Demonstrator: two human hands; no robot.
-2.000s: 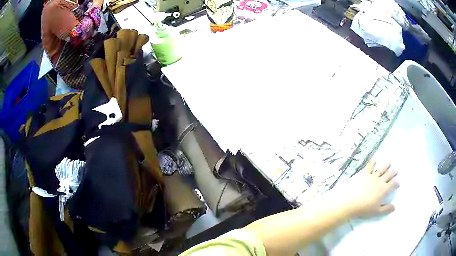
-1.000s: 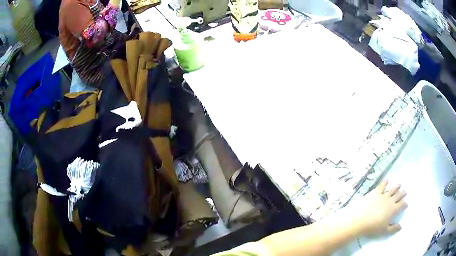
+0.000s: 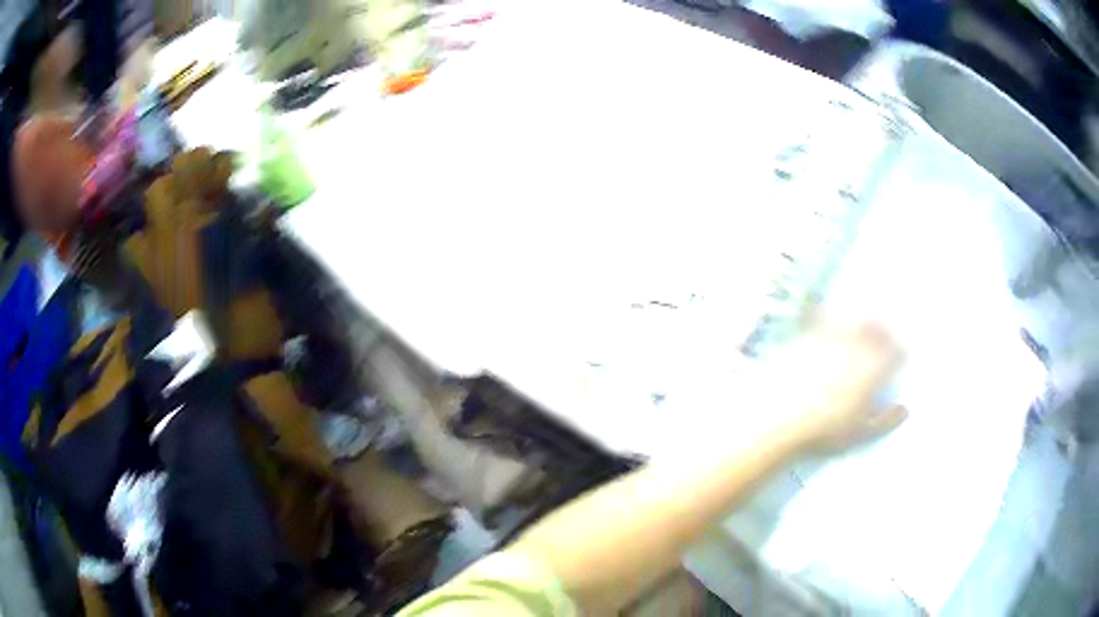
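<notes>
My left hand [image 3: 850, 380] is blurred, palm down on a white fabric panel [image 3: 952, 398] at the right. Its thumb stands apart from the fingers, and no grip on the cloth shows. My bare forearm and yellow-green sleeve come in from the bottom edge. Beyond the hand lies a large white stack or sheet [image 3: 542, 181], very bright, with uneven layered edges on its near and right sides. My right hand is not seen. A small skin-toned patch at the bottom edge below my forearm is too unclear to name.
Dark and brown cloth bundles [image 3: 217, 470] with white ties hang at the left. A green bottle [image 3: 283, 169] stands by the stack's far left corner. A grey-white tub [image 3: 1000, 121] is at the upper right. A person in an orange top [image 3: 54, 169] is at the upper left.
The view has swung, so the stack and bundles sit further left and the picture is blurred. My left hand remains on the white fabric, nearer the picture's middle.
</notes>
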